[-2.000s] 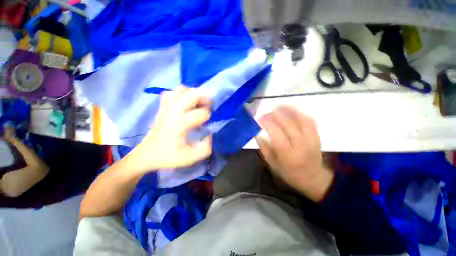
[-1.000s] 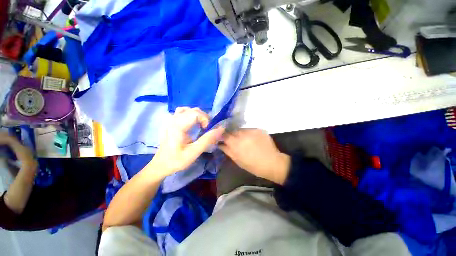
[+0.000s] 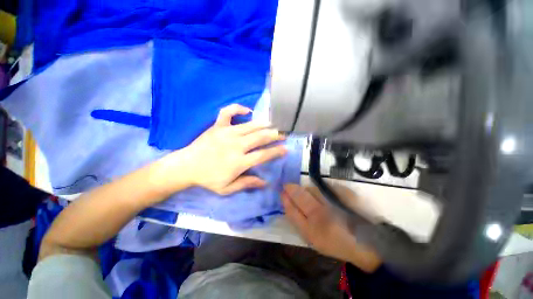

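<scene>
The garment piece, royal blue (image 3: 198,87) with a pale blue-grey panel (image 3: 93,87), lies across the table left of the machine head. My left hand (image 3: 239,152) rests spread and palm down on the pale cloth, fingertips by the base of the sewing machine head (image 3: 333,64). My right hand (image 3: 321,222) lies at the cloth's right edge, fingers low and slightly blurred; whether it pinches the cloth I cannot tell. The needle and presser foot are hidden behind the head.
Black shears handles (image 3: 386,164) show below the machine head. A dark curved, blurred machine part (image 3: 467,175) fills the right side. The white table edge (image 3: 251,235) runs below my hands. Blue cloth (image 3: 134,274) is piled below. A yellow strip (image 3: 29,155) is at left.
The view has moved closer to the machine head, which now covers the upper right. The lower cloth edge is spread flat on the table. My left hand has flattened onto it; my hands have moved apart.
</scene>
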